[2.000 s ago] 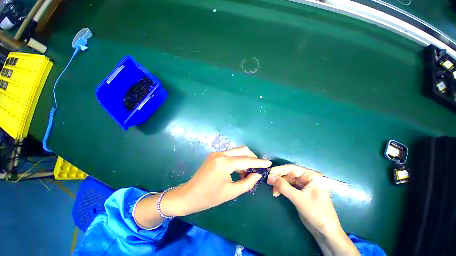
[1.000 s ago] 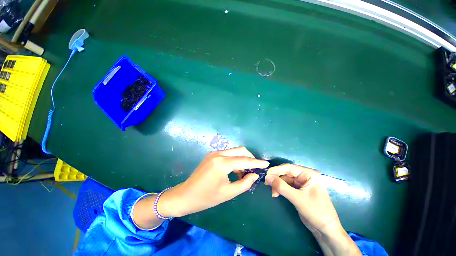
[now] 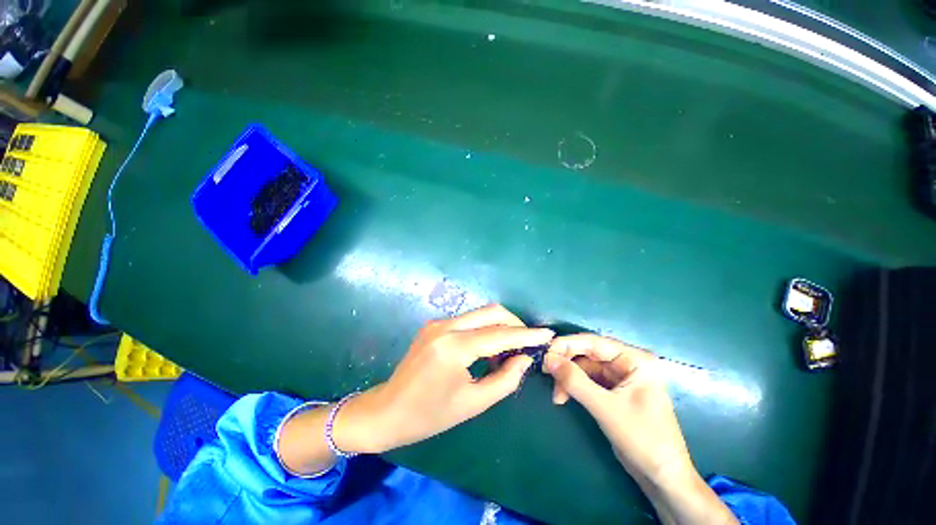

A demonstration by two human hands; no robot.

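Note:
A small black part is pinched between the fingertips of both hands above the green mat. My left hand grips it between thumb and forefinger from the left. My right hand meets it from the right, with thumb and forefinger closed on its right end. The fingertips hide much of the part, and its exact shape cannot be told. A small pale speckled patch lies on the mat just beyond my left hand.
A blue bin with loose black parts stands at left. A light blue coiled cord and yellow trays are further left. Two small square units lie at right beside black ribbed material. A black tray is cut off at the right edge.
The hands stay together on the black part with only slight finger movement. The view has shifted a little, so the black tray at far right shows less. The ring mark on the mat appears further right.

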